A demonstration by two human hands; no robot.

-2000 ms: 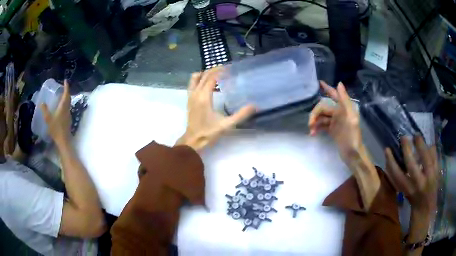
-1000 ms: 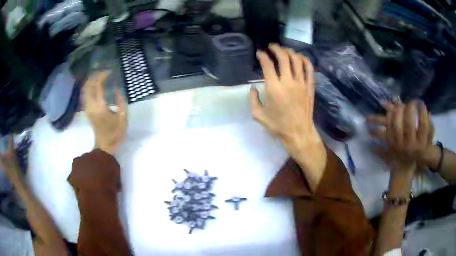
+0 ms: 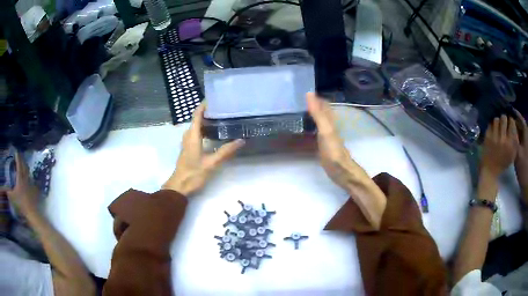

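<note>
An oblong housing assembly (image 3: 258, 98) with a milky translucent cover over a dark, shiny base is held near the back edge of the white mat. My left hand (image 3: 200, 159) grips its left end, thumb along the front. My right hand (image 3: 331, 136) is against its right end. The underside is hidden. A pile of small three-armed fittings (image 3: 246, 236) with pale round centres lies on the mat in front, and one fitting (image 3: 296, 237) lies apart to its right.
Another housing unit (image 3: 90, 110) stands at back left. A perforated strip (image 3: 180, 78), dark upright block (image 3: 324, 49) and white box (image 3: 368, 34) are behind. A film-wrapped unit (image 3: 434, 107) and a cable with blue plug (image 3: 424, 202) are right. Neighbours' hands show at both sides.
Both hands were apart and empty a second ago; now they hold a housing assembly between them. The unit at back left stands where my left hand was near it.
</note>
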